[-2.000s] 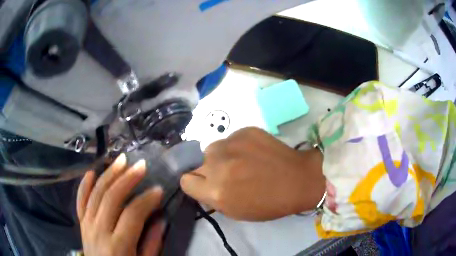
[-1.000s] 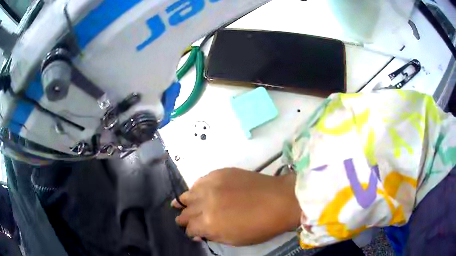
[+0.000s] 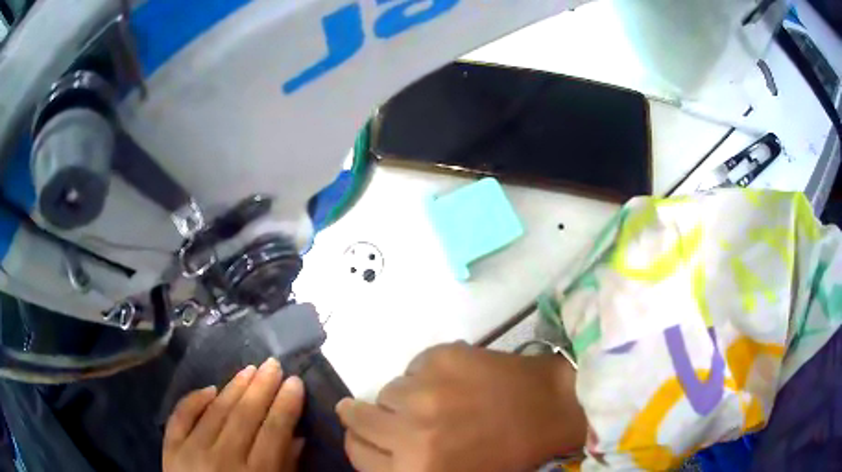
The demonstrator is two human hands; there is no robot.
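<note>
The dark charcoal fabric point(image 3: 208, 355) lies under the sewing machine head point(image 3: 240, 111) at the lower left. A grey block point(image 3: 295, 330) sits by the needle area, which it and the tension parts hide. My left hand point(image 3: 242, 419) lies flat on the fabric just below the block, fingers together and pressing it down. My right hand point(image 3: 462, 410) is at the fabric's right edge, fingers curled with the thumb side against a dark strip point(image 3: 328, 396). Its fingertips are partly hidden, so I cannot tell how firmly it grips.
A mint-green piece point(image 3: 475, 226) lies on the white bed, right of the round metal disc point(image 3: 364, 262). A black smartphone point(image 3: 517, 129) lies behind it. Black-and-silver snips point(image 3: 750, 161) lie at the far right. A green handle point(image 3: 349, 195) shows partly behind the machine head.
My left hand, out of view one second ago, is back on the fabric below the grey block. My right hand has shifted slightly right and down. The thin black cord beside it no longer shows.
</note>
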